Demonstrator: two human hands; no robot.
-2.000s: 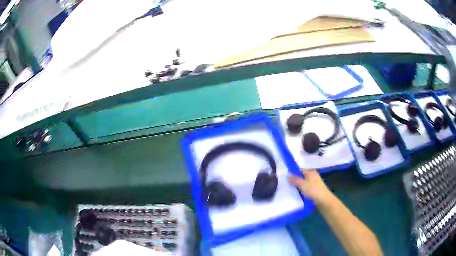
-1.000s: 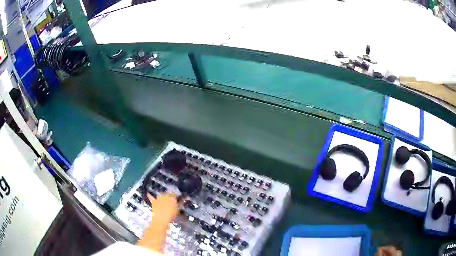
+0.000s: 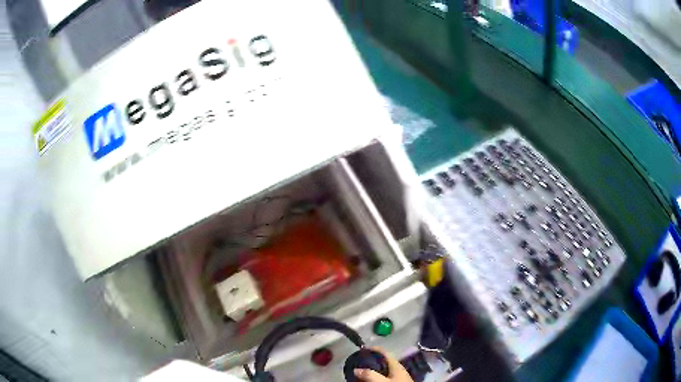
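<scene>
A black headset (image 3: 308, 324) is at the bottom edge, in front of the test box (image 3: 224, 127), headband up. My right hand (image 3: 384, 370) is shut on its right ear pad, at the bottom edge. The other ear pad is cut off by the frame. My left hand is out of the picture; a white sleeve shows at lower left. The box lid is raised. Inside the open chamber lie the red-orange fixture (image 3: 302, 265) and a small white fixture block (image 3: 239, 294) with a dark centre.
Green button (image 3: 383, 327) and red button (image 3: 322, 356) are on the box front. The dongle tray (image 3: 478, 254) lies right of the box. A blue tray (image 3: 612, 351) with white liner is at lower right; another blue-rimmed tray (image 3: 641, 291) holds a headset. Green frame posts stand behind.
The view has swung left to the test box. The headset lying on the dongle tray one second ago is gone from it; a headset is now in my right hand before the box.
</scene>
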